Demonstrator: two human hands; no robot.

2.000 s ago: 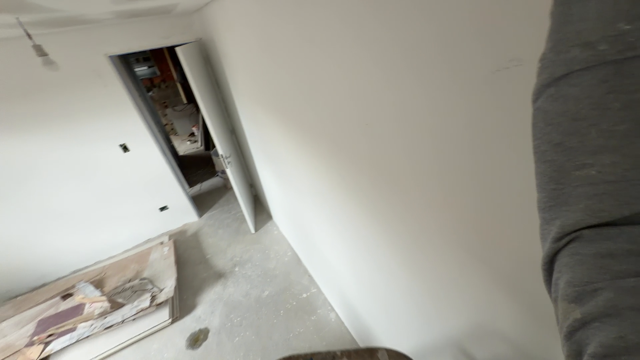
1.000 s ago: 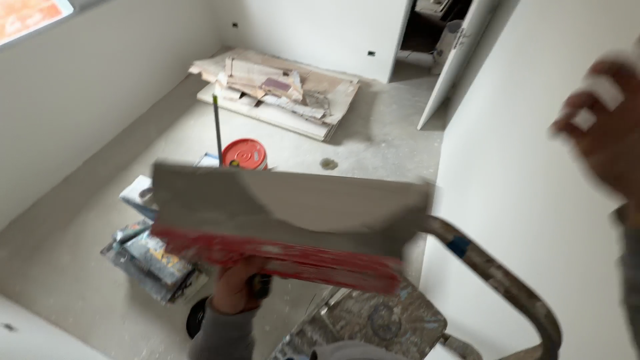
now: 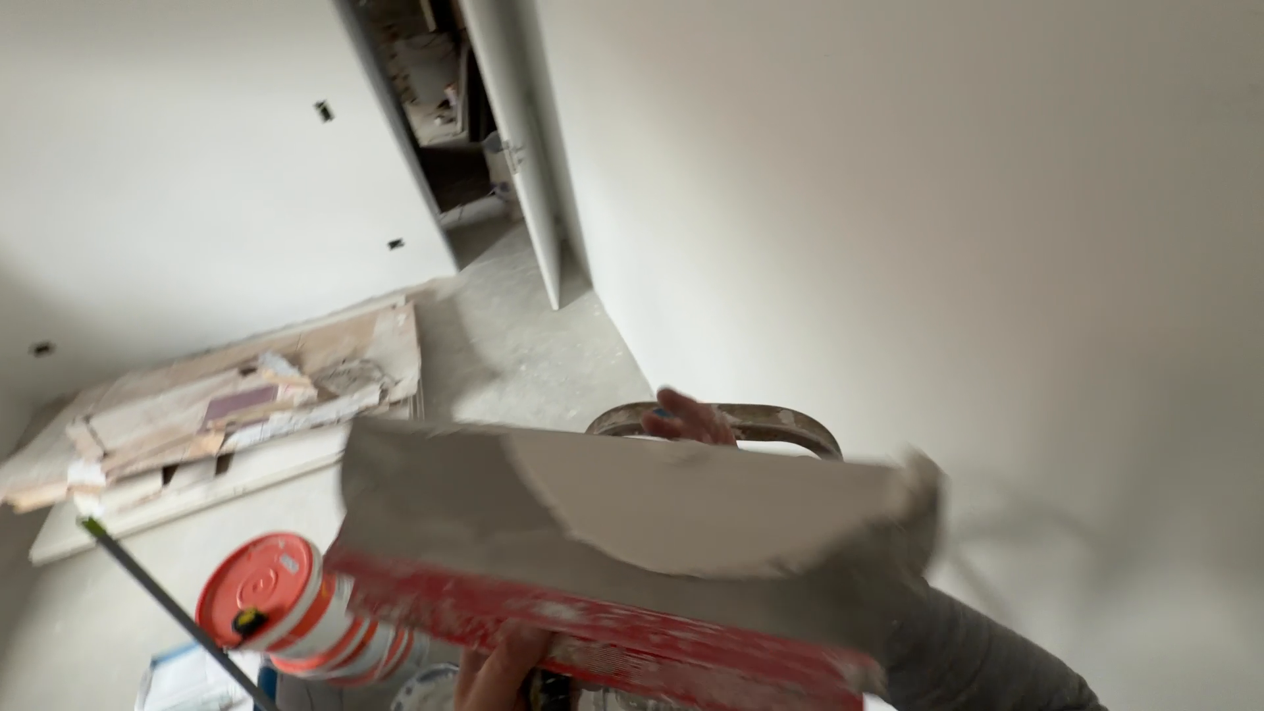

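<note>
My left hand (image 3: 509, 667) grips a wide plastering blade with a red back (image 3: 612, 553) from below, at the bottom centre. The blade's grey face is smeared, with a paler patch of compound across its middle and right. Beyond the blade's upper edge, my right hand (image 3: 689, 417) is at the curved metal rail (image 3: 780, 425) of a ladder or platform. Its fingers are partly spread, and the blade hides the rest of it. Whether it grips the rail cannot be told. The grey right sleeve (image 3: 978, 652) shows at the lower right.
A white wall (image 3: 889, 217) rises on the right. Lower left stand a lidded red and white bucket (image 3: 259, 592) and a thin upright pole (image 3: 173, 607). Stacked boards with torn scraps (image 3: 247, 405) lie by the far wall. A door (image 3: 513, 148) stands ajar.
My right hand, raised at the right a second ago, is now lower, by the rail behind the blade. My left hand still holds the blade. The view has swung toward the right wall.
</note>
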